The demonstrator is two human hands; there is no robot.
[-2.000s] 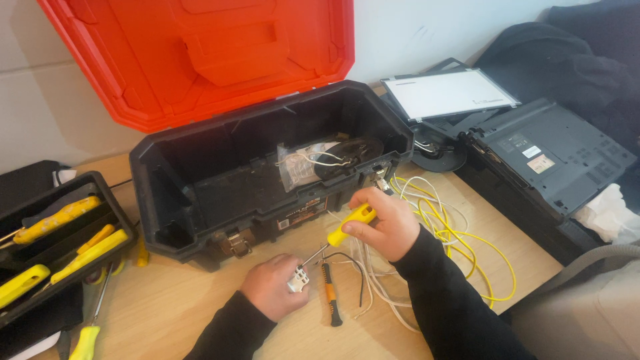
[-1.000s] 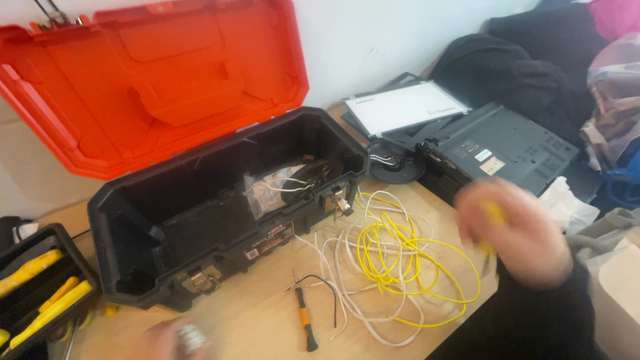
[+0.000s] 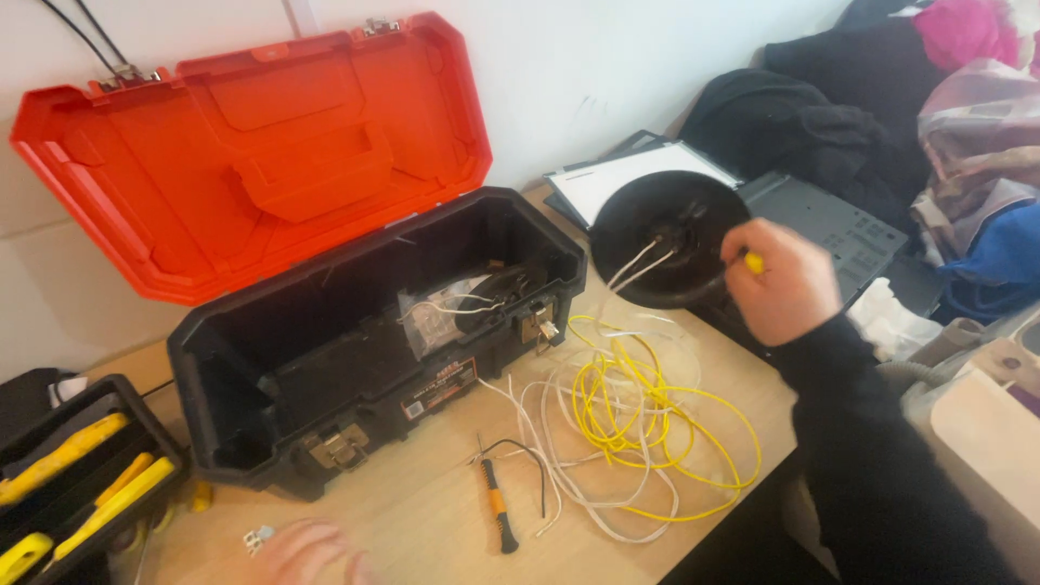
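My right hand [image 3: 784,280] is closed around the yellow screwdriver, of which only a bit of the handle [image 3: 754,262] shows, and it grips the edge of a round black lamp-holder-like disc [image 3: 699,268] with two white wires, raised at a tilt. My left hand [image 3: 313,556], blurred at the bottom edge, is beside a small white connector piece [image 3: 258,539]; whether it holds the piece I cannot tell. An orange and black screwdriver [image 3: 497,508] lies on the table between my hands, near a short black wire [image 3: 538,467].
Behind stands a black toolbox [image 3: 236,439] with its red lid [image 3: 325,138] raised. White and yellow cables [image 3: 626,422] lie coiled right of centre. A tool tray [image 3: 154,406] is at left. Laptops [image 3: 821,219] and dark cloth [image 3: 796,138] occupy the back right.
My right hand has moved to the right and lifted the black disc, which lay beside the laptops before. The left hand has moved down and left from the other hand. The view has shifted.
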